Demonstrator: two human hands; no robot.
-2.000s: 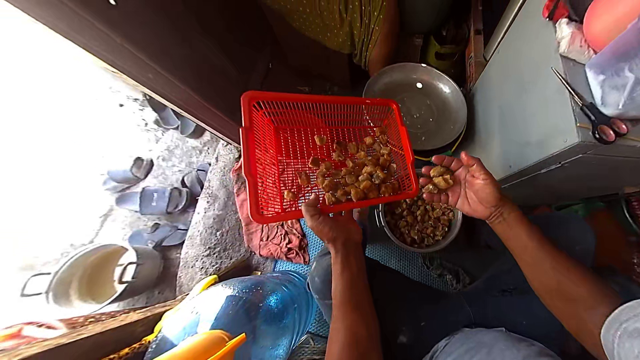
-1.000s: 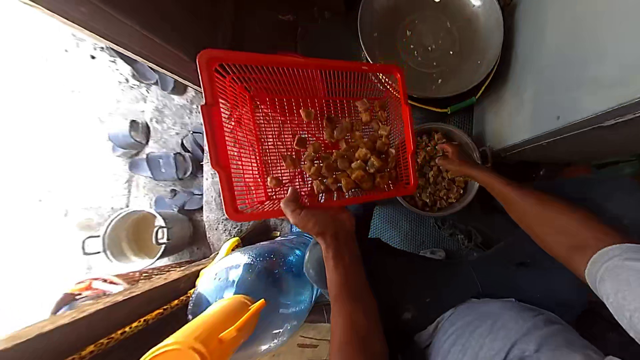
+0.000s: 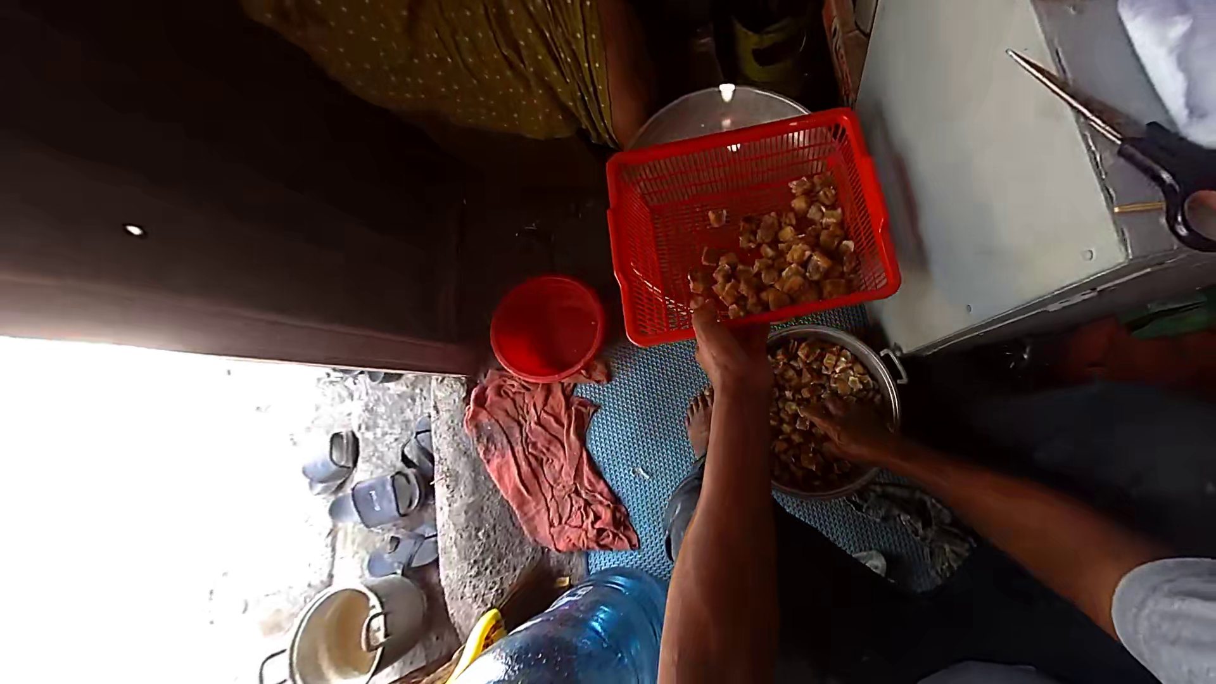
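Observation:
My left hand [image 3: 730,359] grips the near rim of a red plastic basket [image 3: 651,332], thumb over the edge. Small browned cubes of food [image 3: 793,261] lie in the basket, gathered toward its right and near sides. Below and to the right stands a metal pot [image 3: 888,380] full of similar brown pieces [image 3: 807,380]. My right hand [image 3: 850,432] is down among those pieces, its fingertips partly hidden, so whether it holds any cannot be told. Behind the basket, a large metal pan [image 3: 698,114] is partly covered by it.
A red bucket [image 3: 548,328] and a reddish cloth [image 3: 546,456] lie left of the blue mat [image 3: 636,418]. A blue water jug [image 3: 589,636] is at the bottom. Scissors [image 3: 1121,142] rest on the grey surface at right. Another person's patterned clothing [image 3: 475,57] shows at the top. Sandals [image 3: 380,499] lie outside.
My right hand held brown pieces beside the basket two seconds ago, then went down into the pot, where it is now. My left hand has kept hold of the basket. The view has shifted.

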